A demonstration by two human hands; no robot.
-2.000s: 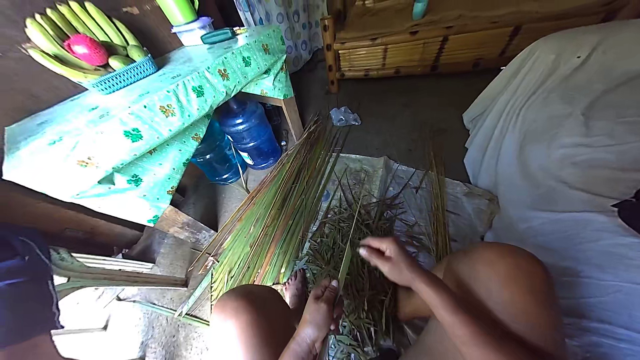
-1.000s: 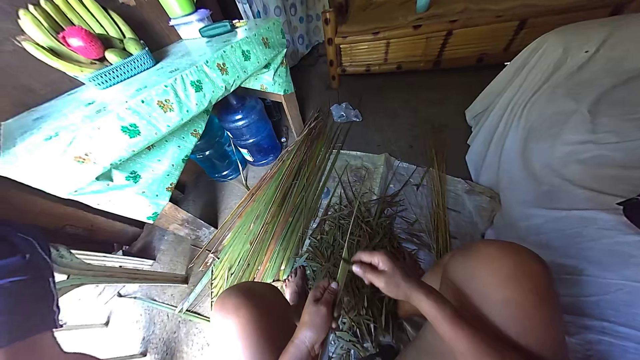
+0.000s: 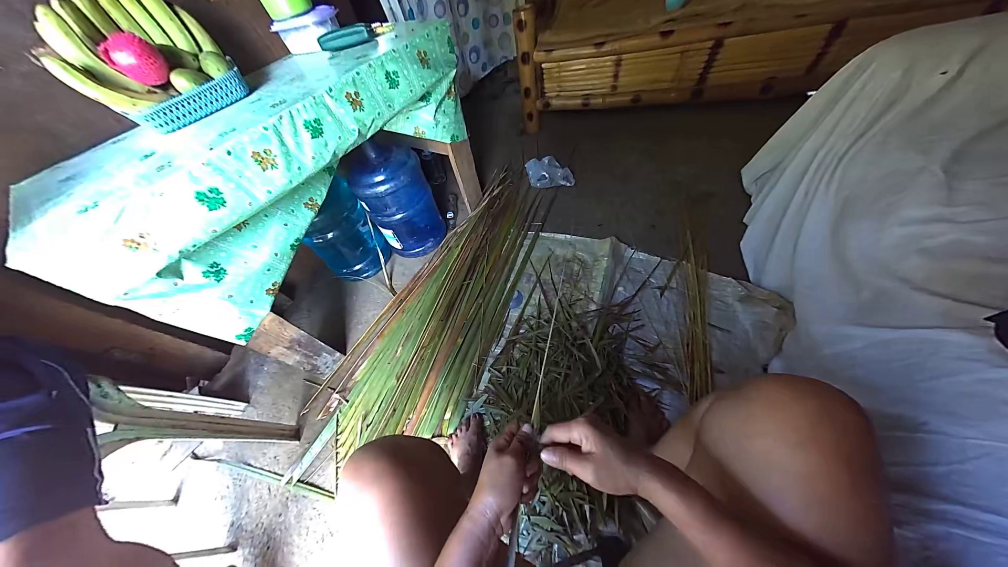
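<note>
Between my knees, my left hand [image 3: 510, 466] is closed on a long thin palm leaflet [image 3: 549, 354], whose narrow end points up and away. Close beside it, my right hand [image 3: 592, 455] has thumb and fingertips at the same leaflet; whether it pinches the strip or a small blade is hidden. Below both hands lies a heap of short leaf shreds [image 3: 567, 370]. A large fan of green and brown palm leaflets [image 3: 441, 339] rests left of the heap. To its right is a thin bundle of stripped leaf ribs [image 3: 696, 339].
A sack sheet [image 3: 740, 315] lies under the heap. At left stands a table with a patterned cover [image 3: 276, 150], blue water jugs [image 3: 398, 197] beneath it. Behind are a bamboo bench [image 3: 669, 71] and a crumpled plastic bag [image 3: 549, 172]. White cloth [image 3: 874, 197] drapes at right. A person's dark-clothed leg [image 3: 43, 441] is at lower left.
My right hand has moved down toward my left hand, from higher along the leaflet two seconds ago, and the two now nearly touch.
</note>
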